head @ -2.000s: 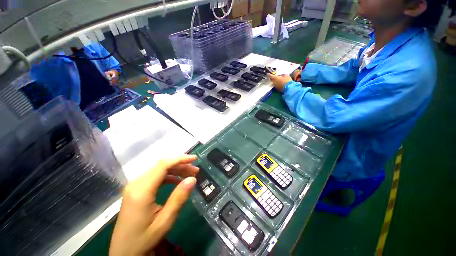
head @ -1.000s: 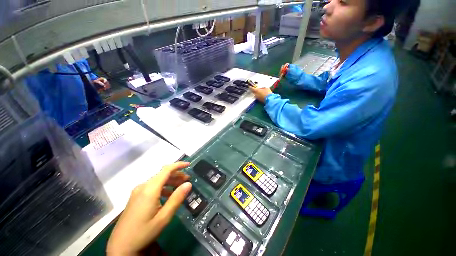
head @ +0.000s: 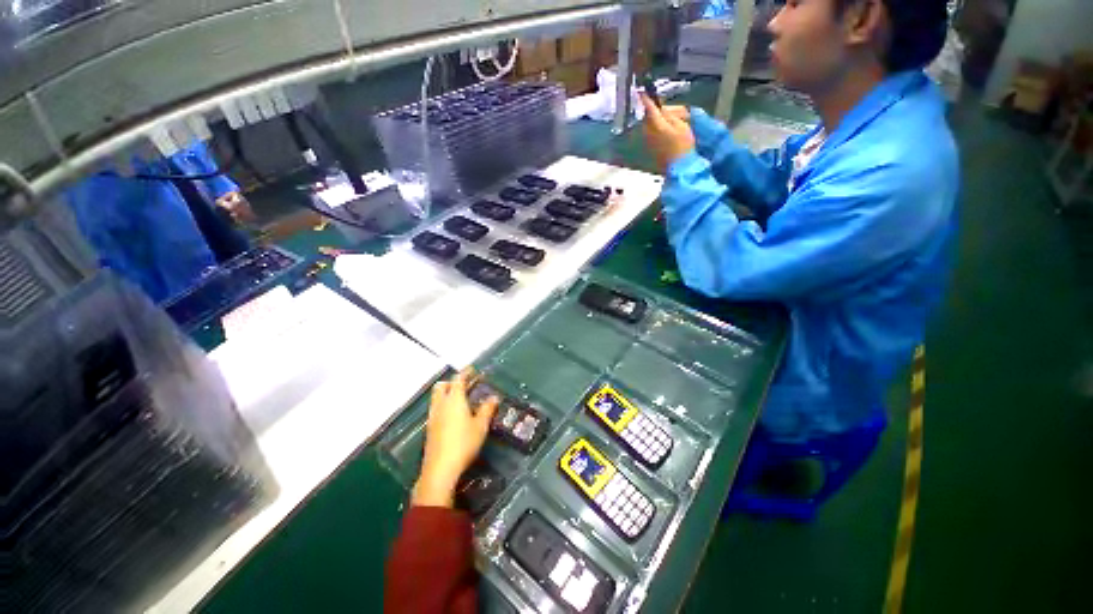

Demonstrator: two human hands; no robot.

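Note:
My left hand [head: 453, 429], bare with a dark red sleeve, reaches over the left side of a clear blister tray [head: 563, 348]. Its thumb and fingers close on the upper left end of a face-down black phone [head: 518, 422]. Another dark phone [head: 479, 489] lies below, partly hidden by my hand. Two phones with yellow frames, lit screens and pale keys, one upper [head: 630, 425] and one lower [head: 608, 489], lie face up in pockets. Black phones lie face down at the near end [head: 559, 564] and far end [head: 613, 301]. My right hand is not in view.
A tall stack of trays [head: 120, 468] stands at left. Rows of black phones [head: 485, 272] lie on the white board [head: 414, 294], before another tray stack [head: 473, 144]. A person in blue [head: 827, 192] sits at right, holding a dark object. A metal rail [head: 360, 78] crosses above.
My left hand has moved forward and right from beside the tray onto the face-down phone, and its fingers have closed. The person at right has raised their hands.

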